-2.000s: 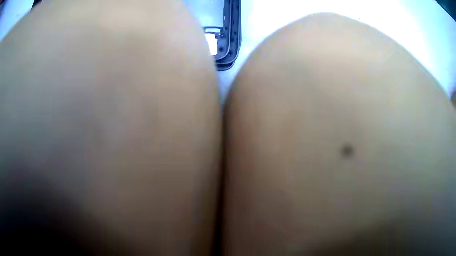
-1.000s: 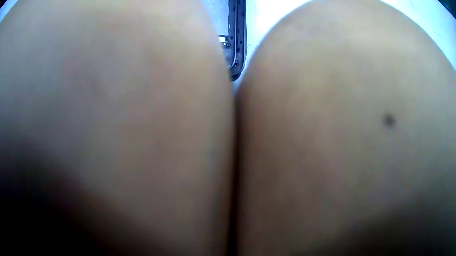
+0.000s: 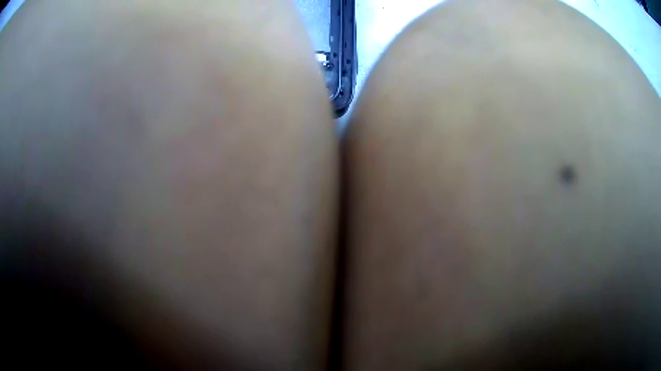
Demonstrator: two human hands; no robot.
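Observation:
A black phone middle frame (image 3: 342, 61) shows at the top centre, through the gap between two blurred masses of bare skin close to the lens. Only its rounded lower corner and part of one long side show, with small silvery-white details on the inner side. The skin hides the rest of it. I cannot make out either of my hands or any fingers, and I cannot tell whether anything holds the frame.
A white bench surface (image 3: 380, 25) shows behind the frame and along the top edges. Bare skin fills most of the view on both sides. Small dark areas show in the top corners.
Since two seconds ago the visible part of the frame has shifted slightly right and less of it shows. The skin covers more of the top. Almost nothing differs from one second ago.

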